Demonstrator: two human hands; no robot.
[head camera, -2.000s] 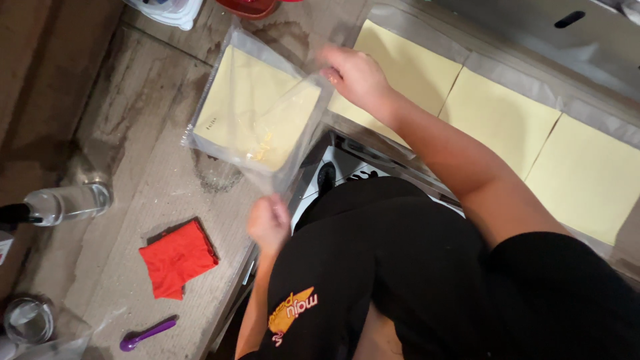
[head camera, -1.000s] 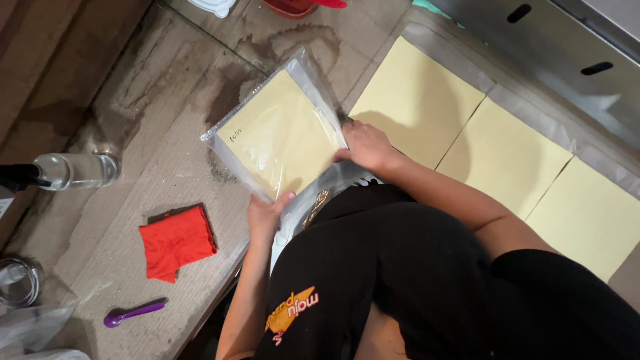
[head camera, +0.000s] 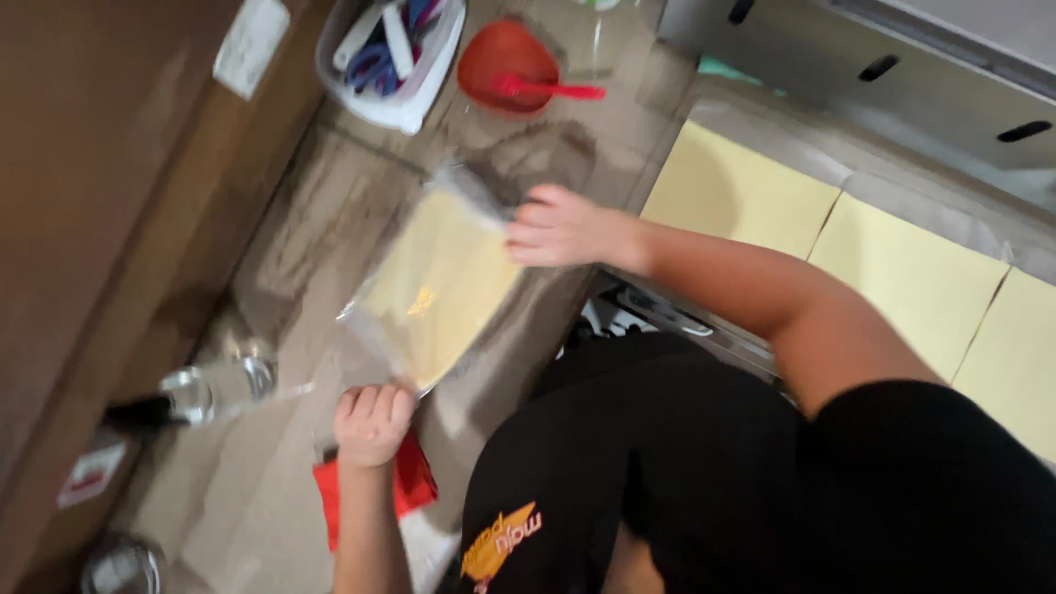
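A clear plastic bag with pale yellow, flat sheets inside (head camera: 445, 280) is held at a slant over the counter, blurred by motion. My left hand (head camera: 375, 425) grips its lower corner with curled fingers. On the bag's upper right edge are the fingers of my right hand (head camera: 561, 227), closed on the plastic. Beneath and beside my left hand lies a red cloth (head camera: 417, 478), partly hidden. More pale yellow sheets (head camera: 916, 256) lie side by side on a lined surface to the right, beyond my right forearm.
At the top stand a white plastic container (head camera: 412, 111) of utensils and a red bowl (head camera: 487, 62) with a red spoon (head camera: 577, 91). A clear bottle (head camera: 219, 389) with a black top lies at the left, near a glass jar (head camera: 124, 569). Slotted metal (head camera: 949, 91) borders the sheets.
My hands have moved farther apart along the bag, which has turned; the handwritten mark seen on it before no longer shows. The view has shifted, bringing the utensil container into sight.
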